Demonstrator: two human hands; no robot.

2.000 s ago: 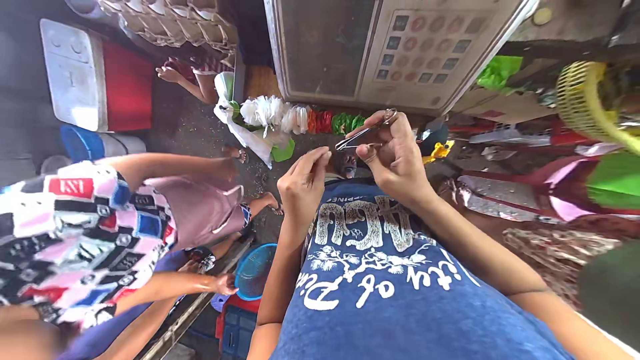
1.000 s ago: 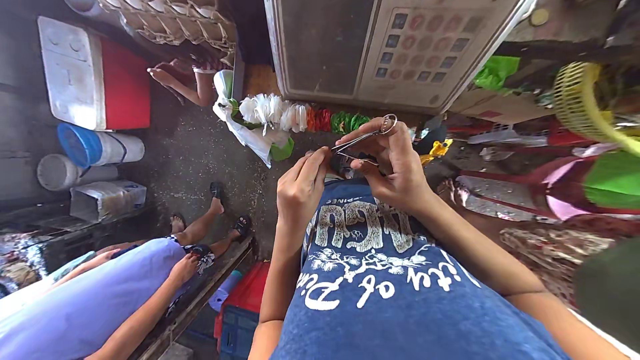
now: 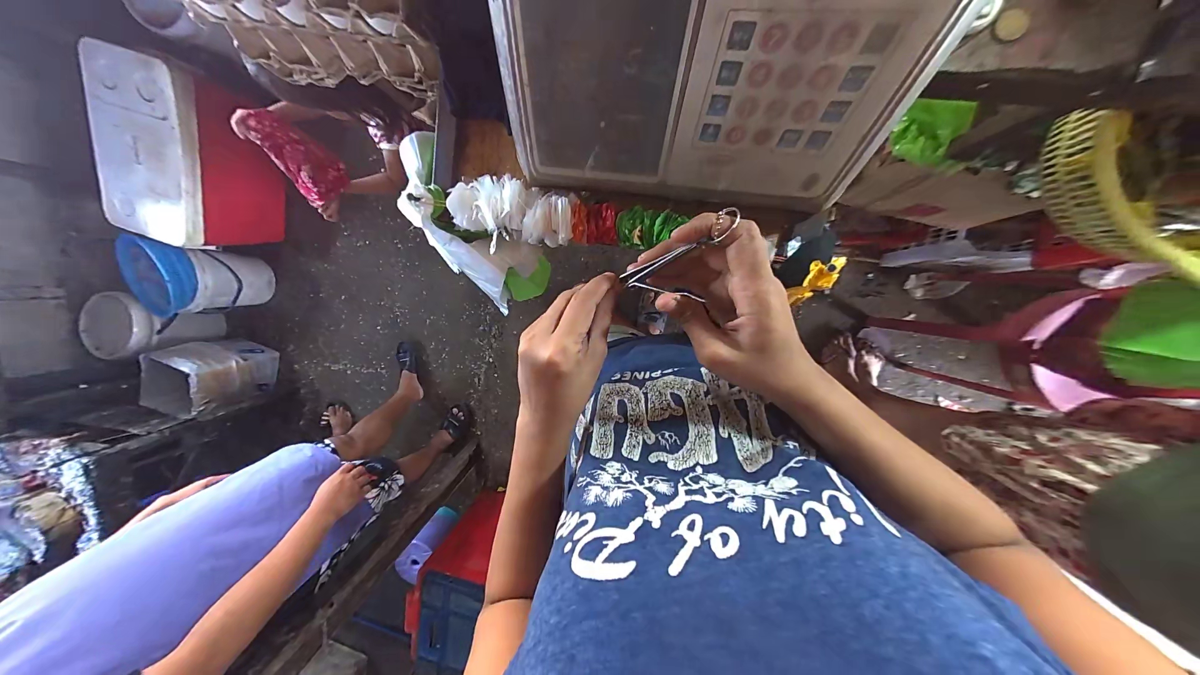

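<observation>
Metal scissors (image 3: 667,262) lie across my right hand (image 3: 741,309), with a finger through one handle ring and the thumb near the lower metal part. Their blades point left, to the fingertips of my left hand (image 3: 567,352). The left fingers are pinched together at the blade tips; whether they hold something small is too hard to tell. Both hands are in front of the dark blue printed shirt (image 3: 694,562). Just beyond them hang bundles of white plastic bags (image 3: 497,211) and green ones (image 3: 649,227).
A weighing scale with a keypad (image 3: 797,84) stands beyond my hands. A person in a lavender shirt (image 3: 206,553) sits at the lower left by a wooden bench (image 3: 403,553). A red cooler (image 3: 239,159) and a blue-rimmed bucket (image 3: 159,277) stand left, a yellow basket (image 3: 1078,159) right.
A person in a patterned top at the left two seconds ago has gone from view, uncovering the seated person and buckets. My hands stay close together at the scissors, whose angle has shifted.
</observation>
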